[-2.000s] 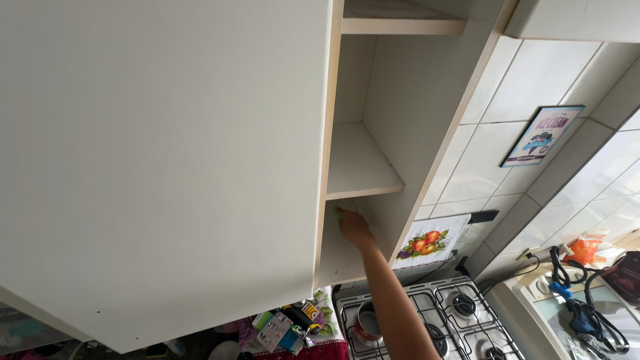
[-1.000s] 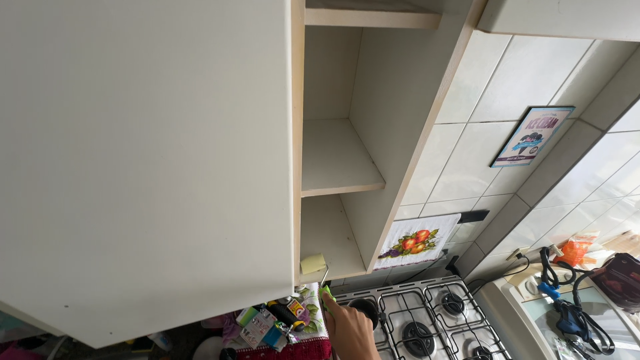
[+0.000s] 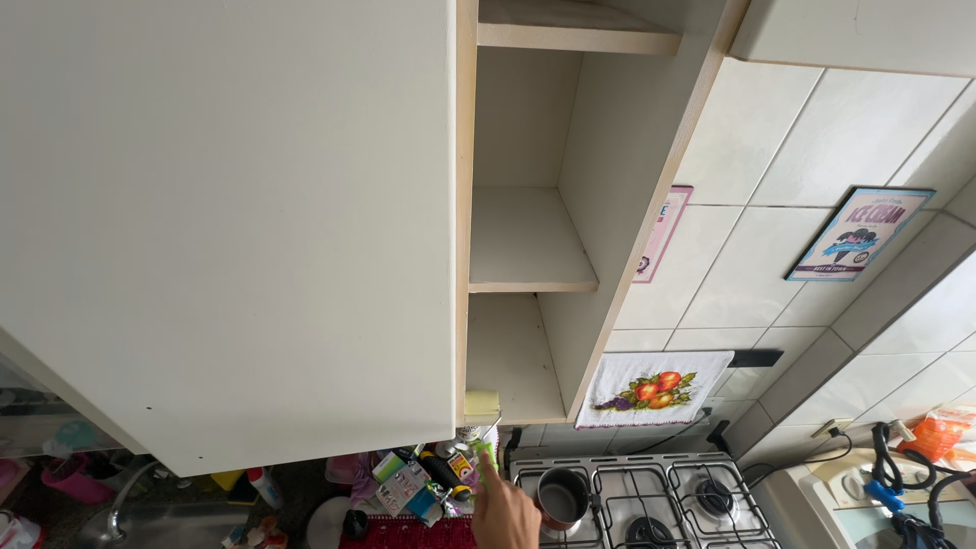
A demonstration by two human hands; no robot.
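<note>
My right hand (image 3: pixel 505 511) is at the bottom centre, closed around the green handle (image 3: pixel 486 456) of a small paint roller. Its pale yellow roller sleeve (image 3: pixel 482 402) is at the front lower-left corner of the lowest open compartment (image 3: pixel 511 354) of a white wall cabinet. Whether the sleeve touches the board, I cannot tell. Above that compartment are a shelf (image 3: pixel 534 287) and further open compartments. The large white cabinet side or door (image 3: pixel 229 229) fills the left of the view. My left hand is out of view.
Below are a gas stove (image 3: pixel 633 496) with a small pot (image 3: pixel 563 496), a heap of packets and tools (image 3: pixel 427 480) on a red cloth, and a sink (image 3: pixel 175 526). A fruit-print towel (image 3: pixel 656 389) hangs by the tiles. Cables (image 3: pixel 900 473) lie at the right.
My right hand has moved down from inside the lowest compartment to below its front edge. The roller sleeve shows at that edge now and one second ago.
</note>
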